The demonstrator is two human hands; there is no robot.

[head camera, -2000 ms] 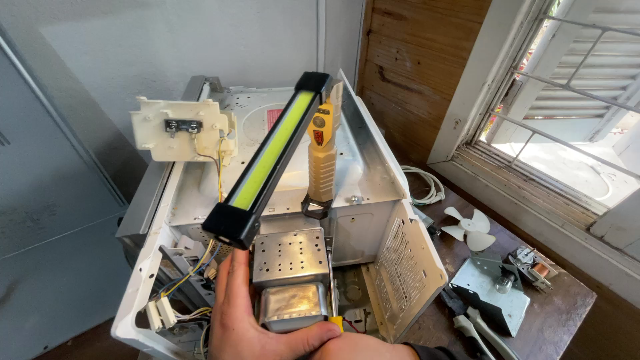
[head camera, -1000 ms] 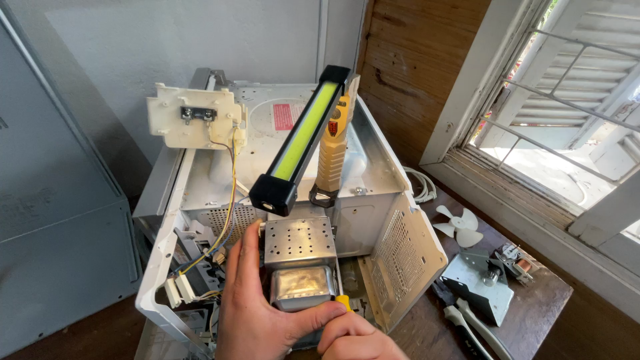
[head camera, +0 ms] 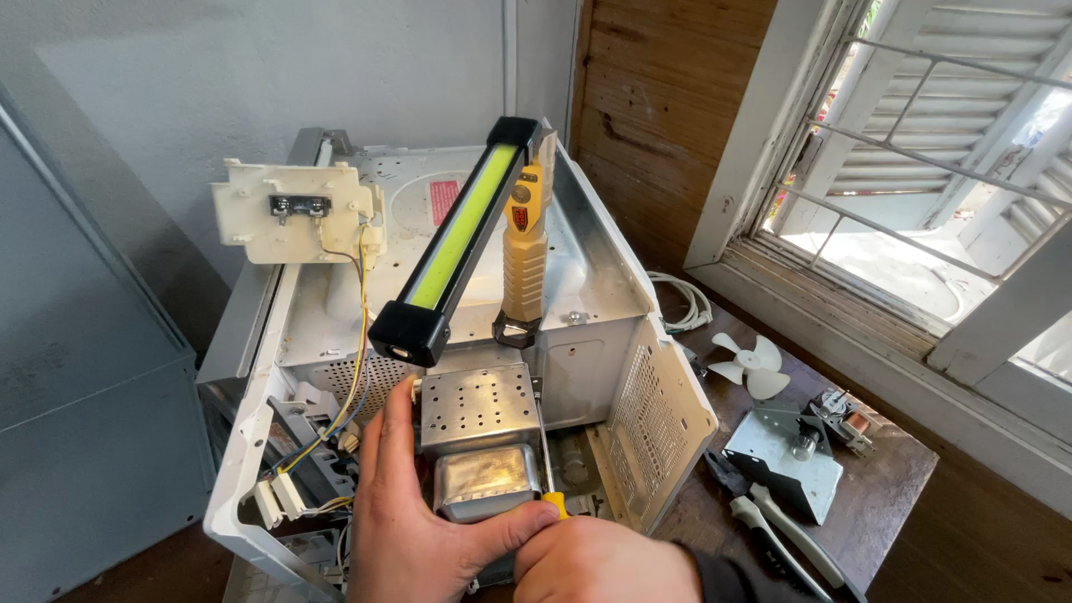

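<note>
The opened metal chassis of a microwave oven (head camera: 402, 176) fills the middle. My left hand (head camera: 419, 519) grips a silvery magnetron (head camera: 481, 406) with a perforated cover and a rounded metal box at its near end. My right hand (head camera: 603, 557) is closed round a screwdriver; its yellow handle end (head camera: 556, 501) shows by my left thumb, and the shaft runs along the magnetron's right side. The shaft's tip is hard to make out. Above stands a yellow work light (head camera: 523, 251) with a black-framed lamp bar (head camera: 461, 234) tilted across the chassis.
A cream plastic panel (head camera: 293, 213) with wires stands at the left. On the wooden table (head camera: 888, 456) at right lie a white fan blade (head camera: 749, 365), pliers (head camera: 779, 528), a metal bracket (head camera: 783, 456), a small motor (head camera: 842, 419) and a coiled cable (head camera: 687, 301). A perforated metal side flap (head camera: 653, 419) projects beside the magnetron.
Both hands stay at the magnetron. The screwdriver shaft at its right side now shows more plainly. The view has shifted slightly.
</note>
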